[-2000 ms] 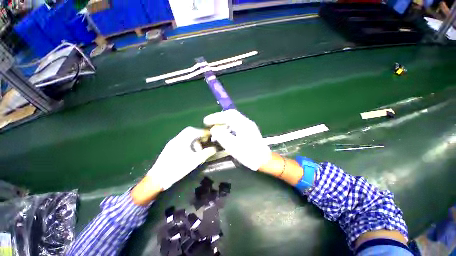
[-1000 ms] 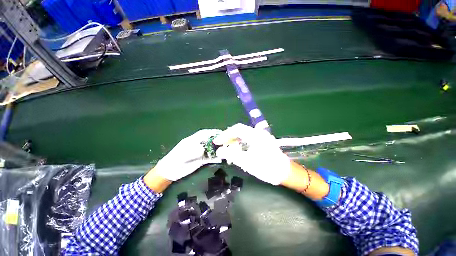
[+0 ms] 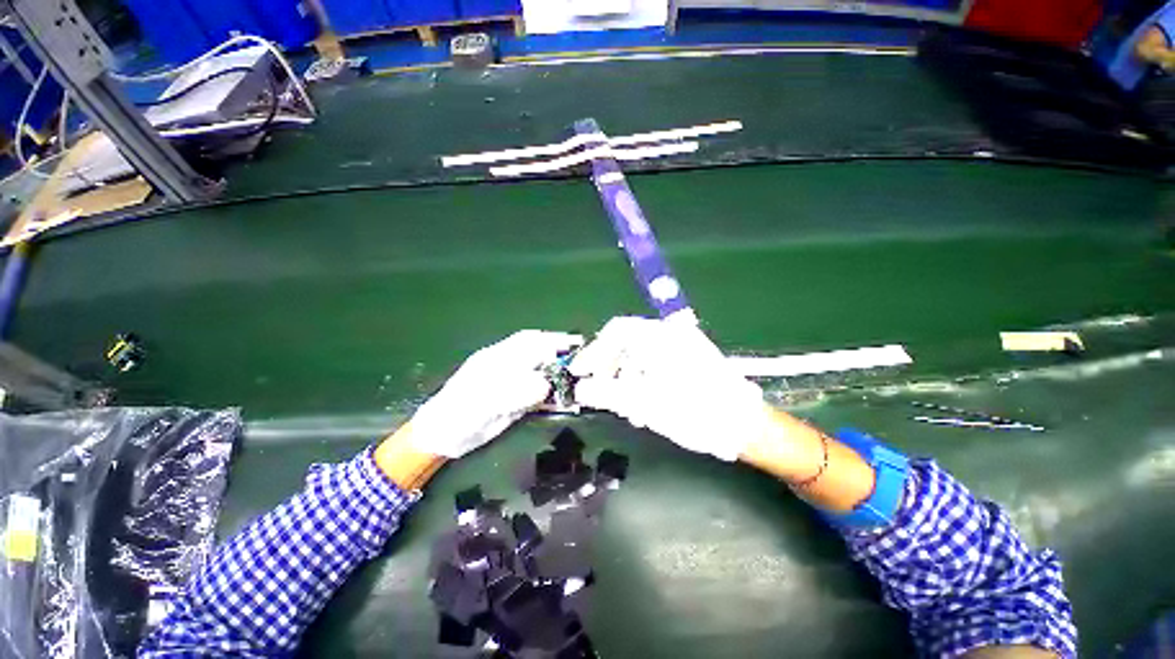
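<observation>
My left hand [image 3: 492, 397], in a white glove, grips a small circuit board assembly [image 3: 562, 376], mostly hidden between the fingers. My right hand [image 3: 664, 384], also gloved, touches the board from the right with its fingertips; whether it holds a small piece too cannot be told. A loose pile of black adhesive pads [image 3: 522, 566] lies just below the hands, some with pale edges. A white strip [image 3: 831, 362] runs out to the right from behind my right hand.
A purple strip [image 3: 635, 241] crosses the green belt [image 3: 387, 258], with cream strips [image 3: 515, 152] at its far end. Another board [image 3: 124, 352] lies left. Tweezers [image 3: 979, 420] and a short cream piece [image 3: 1041, 341] lie right. A plastic bag [image 3: 155, 502] is lower left. A person's arm shows upper right.
The view has shifted. Both hands stay together around the board, which has turned a little between the fingers. The board on the right has left view; one now shows clearly on the left.
</observation>
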